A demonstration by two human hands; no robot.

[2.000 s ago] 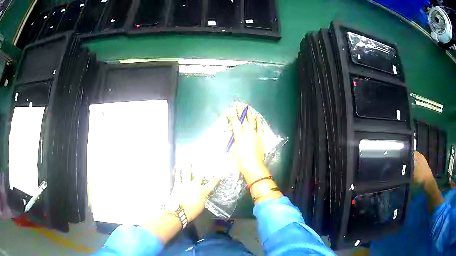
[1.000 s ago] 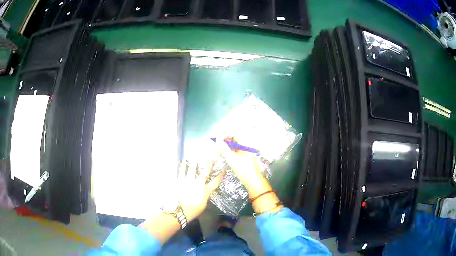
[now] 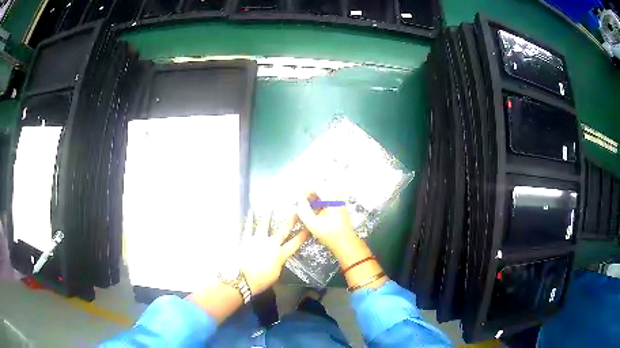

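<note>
A clear plastic bag (image 3: 364,160) with white, overexposed contents lies tilted on the green bench, between the trays. My right hand (image 3: 330,221) holds a blue-purple marker pen (image 3: 329,203) over the lower part of the bag. The pen lies nearly level in the view; I cannot tell whether its tip touches the bag. My left hand (image 3: 262,251) rests with spread fingers on the bag's lower left side, its fingertips washed out by glare. Its thumb is close to the right hand.
A white sheet (image 3: 182,197) lies on a black tray at left. Tray stacks stand at far left (image 3: 95,170) and at right (image 3: 462,170), the right one holding dark display modules (image 3: 542,129). More trays (image 3: 299,12) line the back.
My right hand has drawn back from the upper part of the bag to its lower part, and the pen has turned from steep to nearly level. The person at the right edge is no longer seen.
</note>
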